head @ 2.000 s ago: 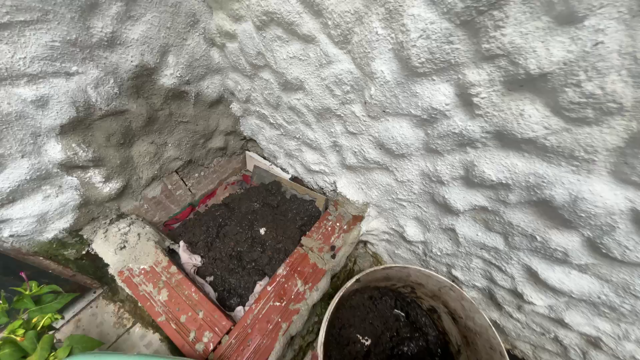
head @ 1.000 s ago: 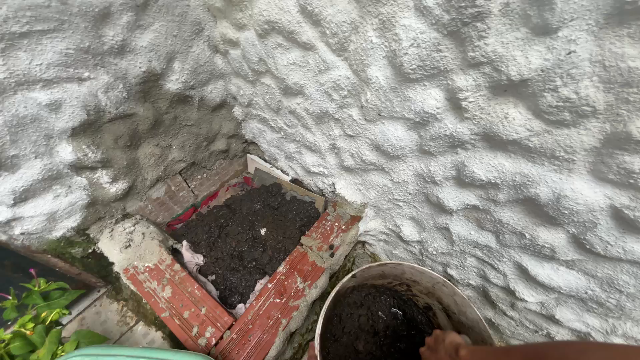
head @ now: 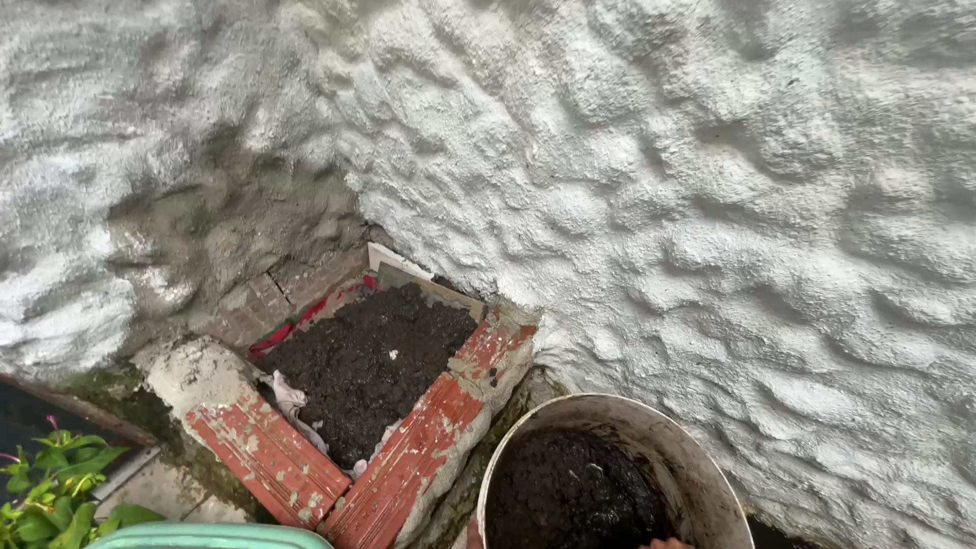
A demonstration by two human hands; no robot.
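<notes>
A pale round bucket (head: 728,488) with a dirty inner wall stands or is held at the lower edge, dark wet soil (head: 572,488) inside it. Against its outer left side rests a small visible part of my left hand (head: 474,535); the rest is out of frame. Only a sliver of my right hand (head: 665,544) shows, over the soil at the bucket's near edge, its fingers mostly hidden. Left of the bucket, a corner planter of red hollow bricks (head: 415,446) and mortar holds more dark soil (head: 374,358). Crumpled pale plastic or cloth (head: 290,400) and red material (head: 278,335) line its inner edges.
Rough white plastered walls (head: 648,229) meet behind the planter, with a bare grey patch (head: 252,206) at the corner. A green leafy plant (head: 65,480) grows at lower left, beside a light green rounded edge (head: 213,536) of some object. Paving tiles (head: 160,488) lie below.
My right hand, not seen two seconds ago, came in over the bucket from the right and now shows only at the bottom edge. The soil in the planter looks the same.
</notes>
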